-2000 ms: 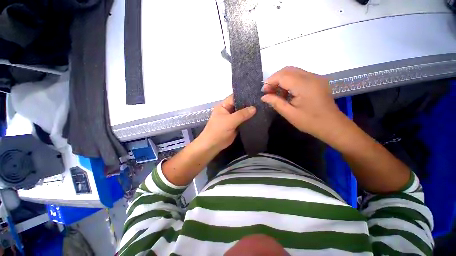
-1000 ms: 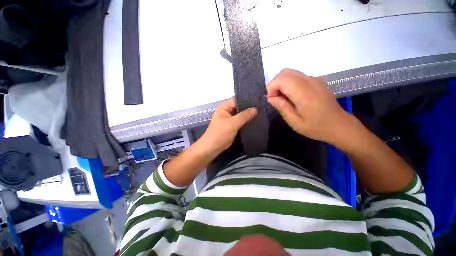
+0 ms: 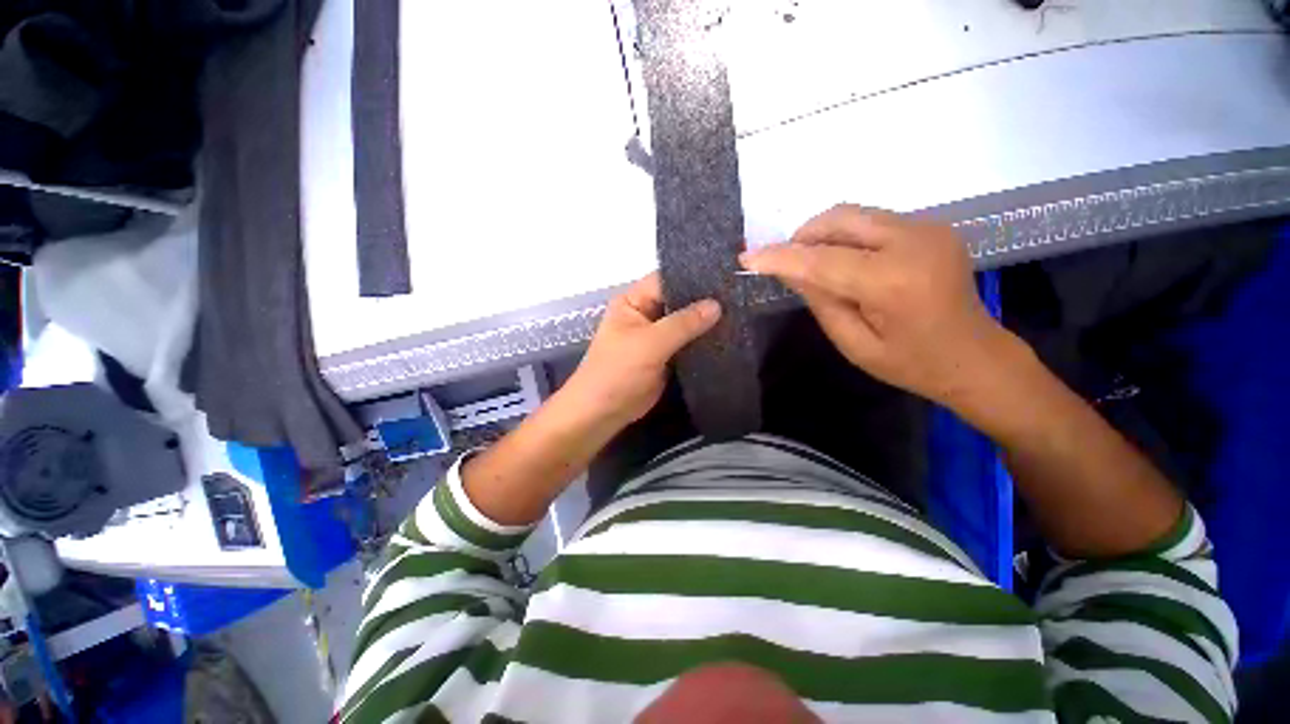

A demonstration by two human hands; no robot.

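Observation:
A long dark grey fabric strip [image 3: 700,184] runs from the white table over its front edge to my lap; its far part shines under the light. My left hand [image 3: 637,351] grips the strip's left edge, thumb on top, at the table edge. My right hand [image 3: 888,290] is at the strip's right edge, thumb and index finger pinched together. A tiny pale sliver, perhaps a needle [image 3: 750,272], shows at these fingertips; its shape is too small to tell.
A second grey strip [image 3: 379,170] lies flat on the table at left. Grey cut pieces [image 3: 252,241] hang over the left edge. A measuring tape [image 3: 1103,215] runs along the front edge. Blue bin [image 3: 1203,368] at right; grey vented housing [image 3: 71,456] at lower left.
My right hand has shifted slightly right, and its fingers are straighter, pointing at the strip's edge. The pale sliver shows more clearly. My left hand has barely moved.

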